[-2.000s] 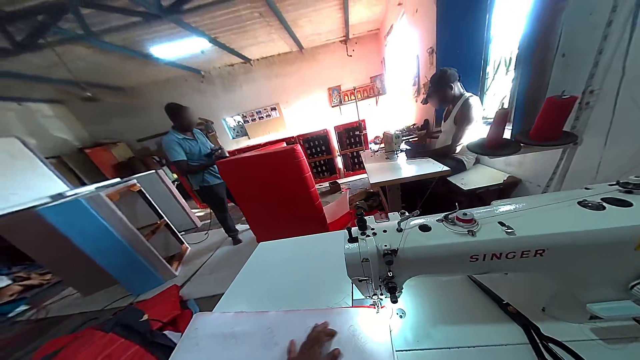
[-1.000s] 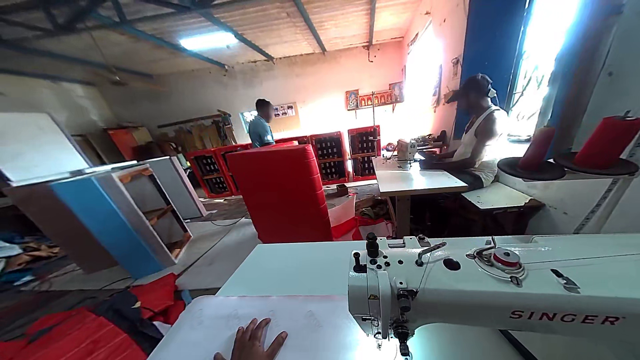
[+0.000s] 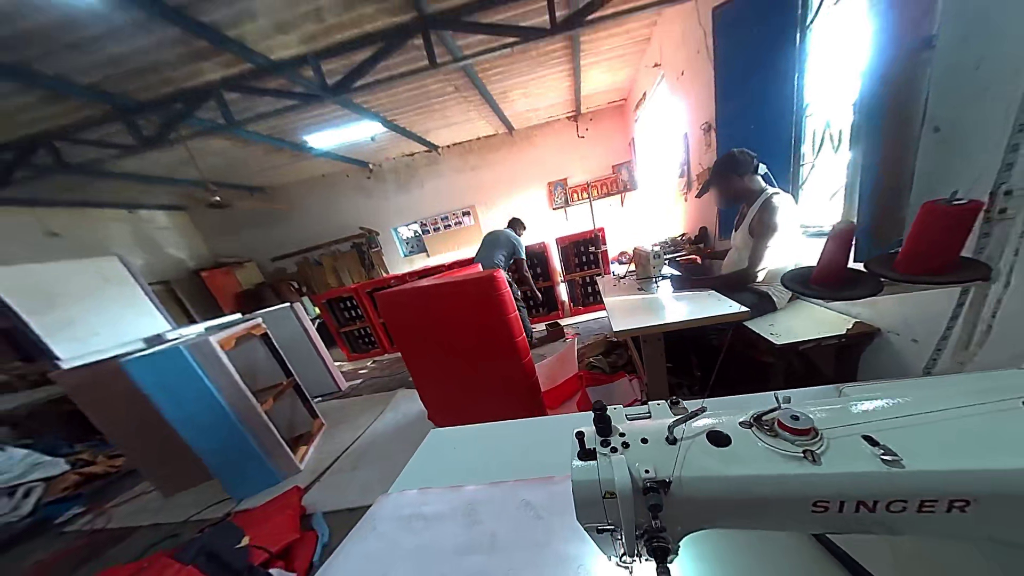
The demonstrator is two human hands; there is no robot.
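Neither of my hands shows in the head view. A white Singer sewing machine (image 3: 768, 472) stands in front of me at the lower right, its lamp lit beside the needle. A pale sheet (image 3: 472, 528) lies on the white sewing table (image 3: 496, 452) to the left of the machine head and reaches the bottom edge of the view. On top of the machine sits a bobbin with red thread (image 3: 794, 424). Part of a dark tool (image 3: 842, 554) shows below the machine arm; its kind cannot be told.
Red thread cones (image 3: 940, 236) stand at right. A person (image 3: 756, 232) sits at another sewing table (image 3: 672, 308); another person (image 3: 502, 256) bends behind a red upholstered piece (image 3: 464, 348). Furniture frames (image 3: 208, 408) and red cloth (image 3: 272, 532) lie left.
My one visible hand, on the pale sheet in both earlier frames, is out of view. The far person in blue now bends down behind the red piece. The view has tilted upward.
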